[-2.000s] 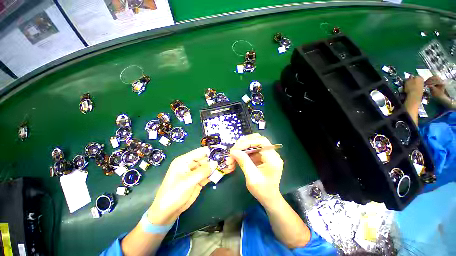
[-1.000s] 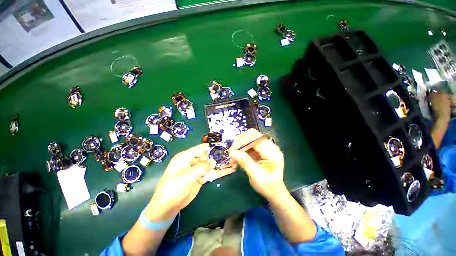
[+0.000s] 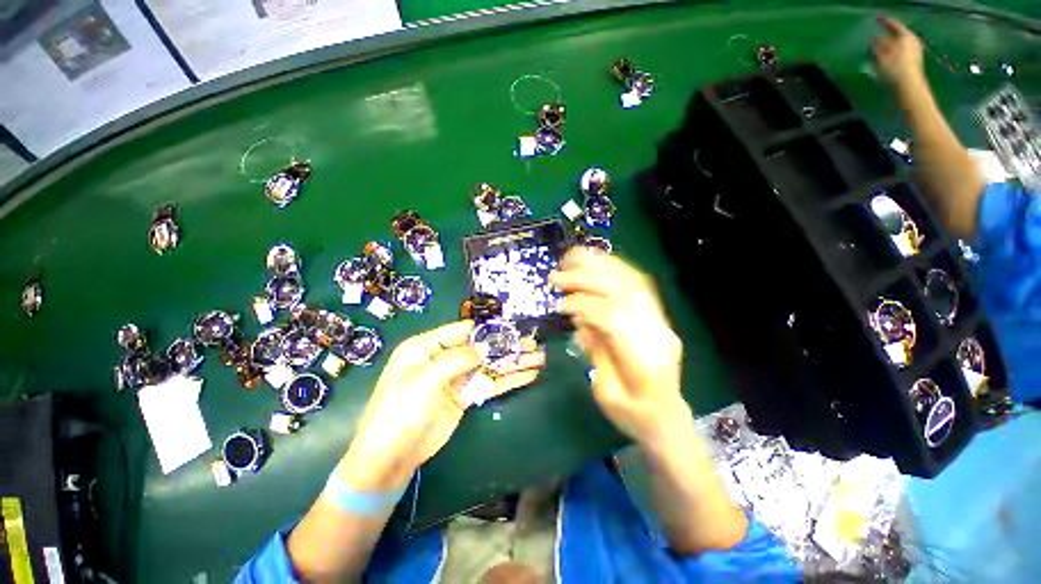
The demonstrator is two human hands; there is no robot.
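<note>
My left hand (image 3: 413, 402), with a pale blue wrist band, holds a round silver-rimmed watch-like unit (image 3: 497, 343) with a copper-brown part at its top. A white tag hangs below it. My right hand (image 3: 616, 325) is blurred, at the right edge of a small black tray (image 3: 468, 272); its fingertips are close to the tray, and I cannot tell whether they hold anything. The tray holds tiny white-lilac pieces (image 3: 519, 277). No slim tool shows clearly in my right hand.
Several round units (image 3: 299, 342) cluster at left beside a paper slip (image 3: 175, 424). A black compartment rack (image 3: 788, 262) stands at right, with crumpled clear bags (image 3: 788, 491) below it. A black box (image 3: 32, 491) is far left. Another person's arm (image 3: 938, 131) reaches over the bench at right.
My right hand has moved off the round unit, up and right to the tray's edge. My left hand stays nearly in place with the unit. The other person's arm now stretches towards the back.
</note>
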